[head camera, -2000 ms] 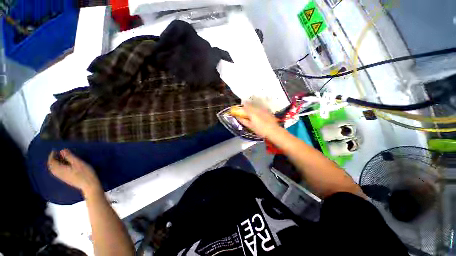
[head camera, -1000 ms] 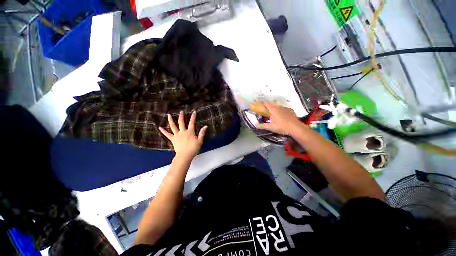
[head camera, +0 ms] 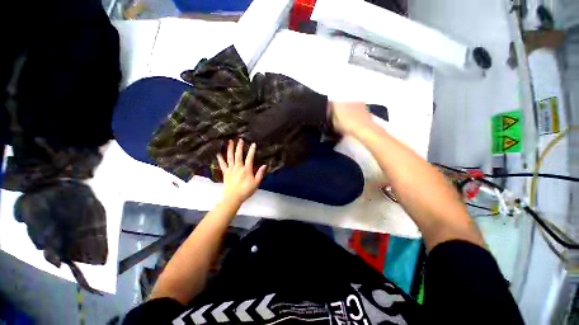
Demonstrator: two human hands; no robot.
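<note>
The plaid garment piece (head camera: 206, 120) lies bunched and wrinkled across the navy padded board (head camera: 143, 108); its plain dark part (head camera: 289, 120) is towards the right. My left hand (head camera: 241, 174) rests with fingers spread on the cloth's near edge. My right hand (head camera: 349, 119) is at the right end of the dark cloth, its fingers closed on it, slightly blurred. A small part of the iron (head camera: 390, 192) shows at the table's right, mostly hidden behind my right forearm.
A large dark garment mass (head camera: 57, 76) is at the left, with a crumpled dark check heap (head camera: 66, 222) on a white surface below it. A flat metal plate (head camera: 379, 58) lies at the table's far edge. A hose (head camera: 546, 225) runs at the right.
My right hand has left the iron and moved to the dark cloth. The garment is now bunched up, baring both ends of the board. My left hand stays on the cloth. The view has swung left.
</note>
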